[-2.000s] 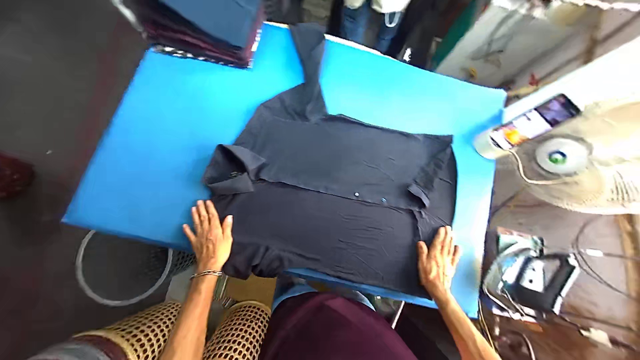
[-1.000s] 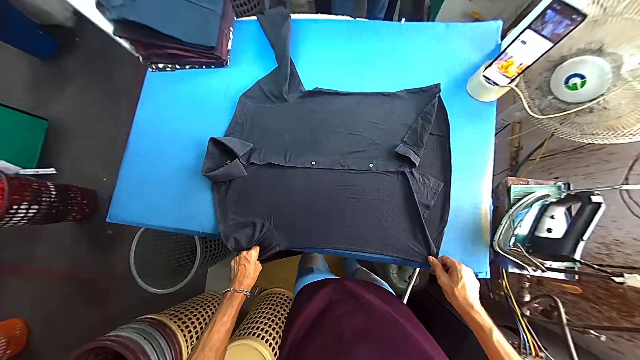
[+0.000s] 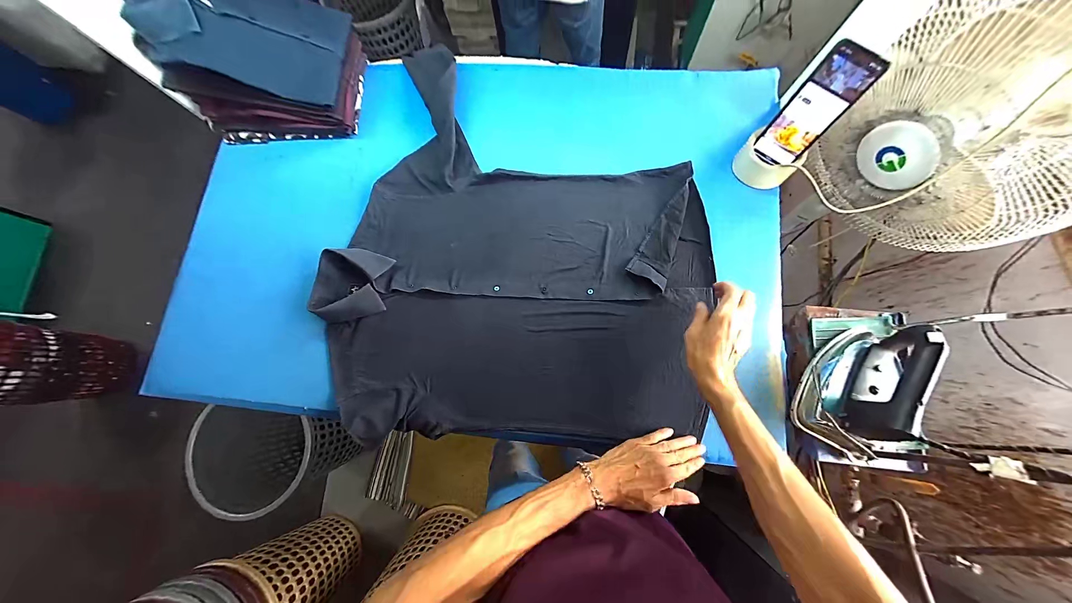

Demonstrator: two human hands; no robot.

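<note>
A dark grey button-front shirt (image 3: 536,360) lies spread sideways on the blue-covered table (image 3: 251,276), its collar (image 3: 347,285) to the left and its hem to the right. One sleeve (image 3: 440,126) stretches over the far part of the table. My left hand (image 3: 653,471), with a bracelet at the wrist, rests flat with fingers apart on the shirt's near right corner. My right hand (image 3: 720,335) is at the hem on the right side, thumb and forefinger at the fabric edge near the front opening; whether they pinch it is unclear.
Folded dark garments (image 3: 251,67) are stacked at the far left corner. On the right are a phone (image 3: 821,100) on a white stand, a fan (image 3: 900,155) and an iron (image 3: 892,381) on its rest. Baskets (image 3: 247,461) stand below the near edge. A person in jeans (image 3: 553,29) is beyond the table.
My left hand has moved right from the shirt's near left part to its near right corner. My right hand has moved from that corner farther up the hem. The hem's front part now lies flatter.
</note>
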